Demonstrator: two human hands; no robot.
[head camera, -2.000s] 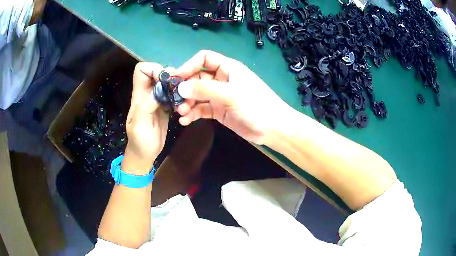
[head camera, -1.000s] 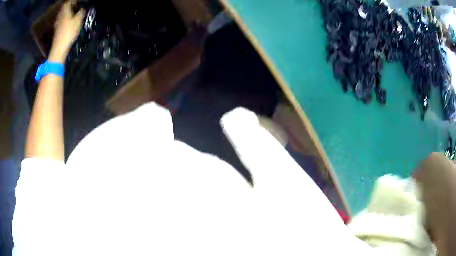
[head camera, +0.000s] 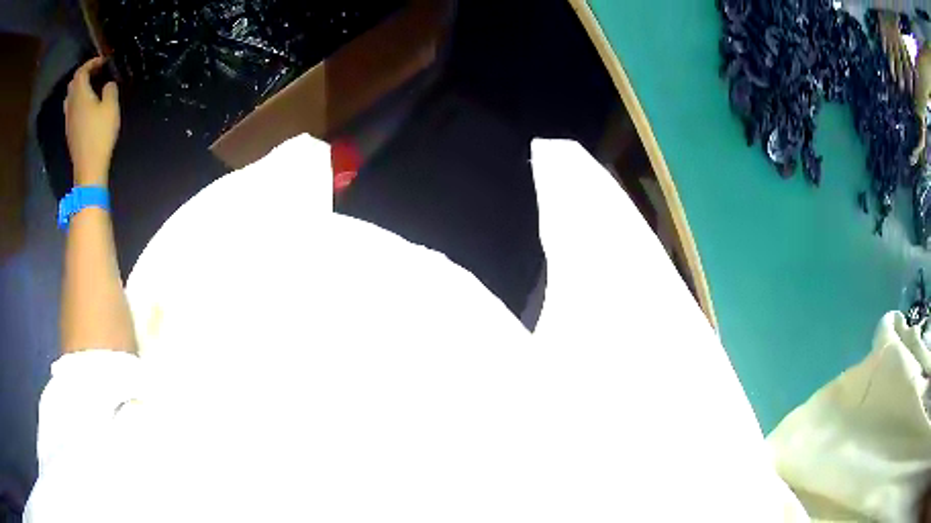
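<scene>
My left hand (head camera: 92, 114), with a blue wrist band, is at the far upper left, below the table. Its fingertips are at the near-left corner of the open brown carton (head camera: 267, 128); its thumb and forefinger curl with a dark gap between them. Whether it grips the carton's edge or a part is not clear. Dark shiny units (head camera: 230, 46) fill the carton, which the top edge of the picture cuts off. My right hand is out of the picture; only pale sleeve cloth shows at the lower right.
The green table (head camera: 704, 153) with its pale curved edge is on the right. A heap of small black curved parts (head camera: 781, 77) lies at its upper right. A small red thing (head camera: 345, 163) shows below the table. My white clothing fills the lower middle.
The black piece both hands held at first is no longer visible. My left hand went down into the carton, then back to its near-left corner. My right arm left the picture. The view swung.
</scene>
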